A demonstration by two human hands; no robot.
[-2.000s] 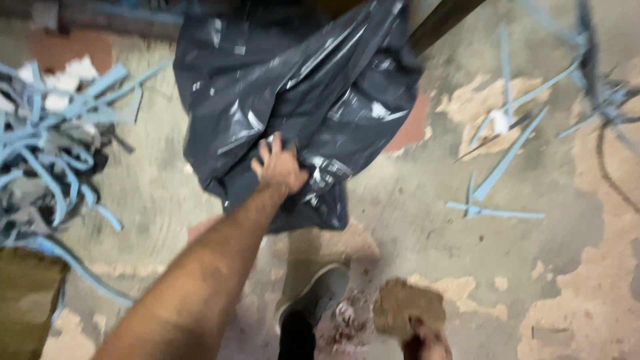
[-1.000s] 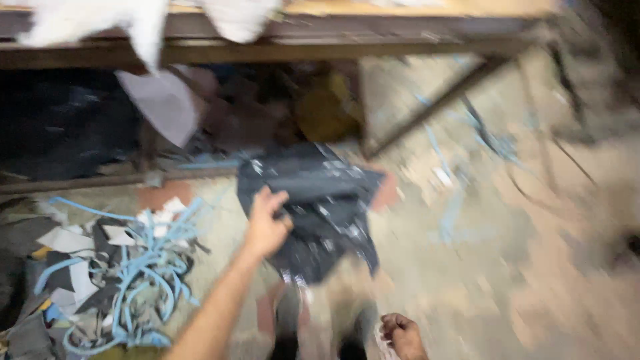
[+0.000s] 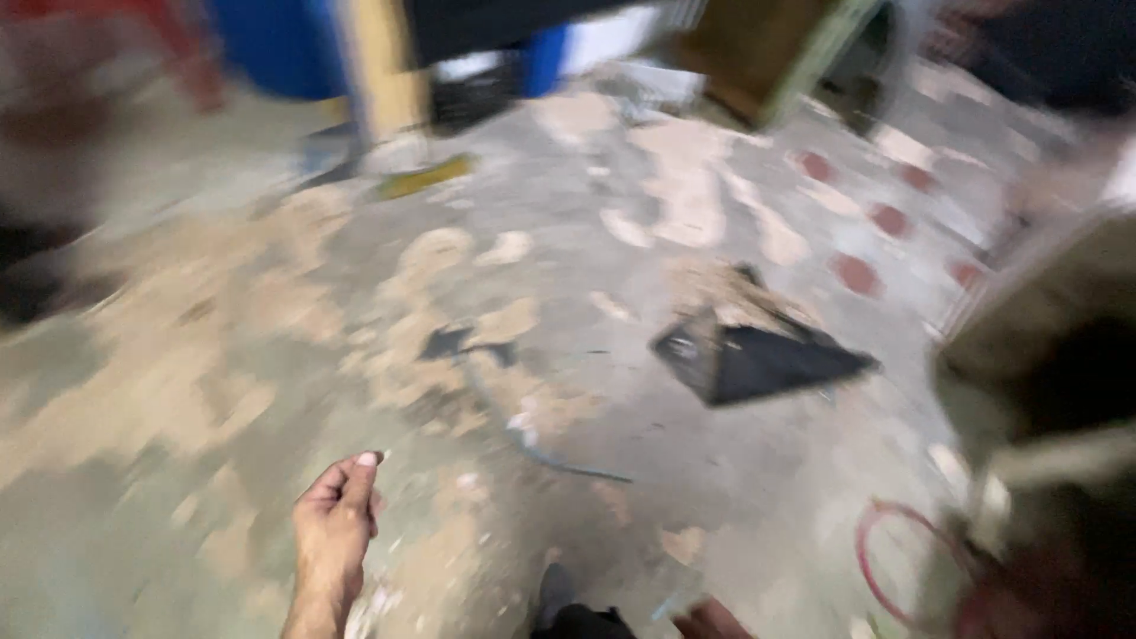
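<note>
In the blurred head view, my left hand [image 3: 337,510] hangs over the stained concrete floor [image 3: 293,426] at the lower left, fingers curled with the thumb against them; whether something small is pinched there cannot be told. Only part of my right hand [image 3: 710,619] shows at the bottom edge, and what it holds is hidden. Between and beyond the hands, a thin blue-grey strip [image 3: 550,460] lies curved on the floor. Farther off to the right rests a dark sheet-like piece [image 3: 772,359] with brownish material [image 3: 723,288] beside it.
A blue container [image 3: 275,44] and a yellowish post [image 3: 377,71] stand at the upper left. A yellow scrap [image 3: 424,177] lies near the post. At the right are a large dark object [image 3: 1047,337] and a red ring-like loop [image 3: 865,550]. My shoe [image 3: 555,590] is at bottom centre.
The view has swung to another part of the floor. My left hand was on a black plastic bag two seconds ago and is away from it now; the bag and the table are out of view.
</note>
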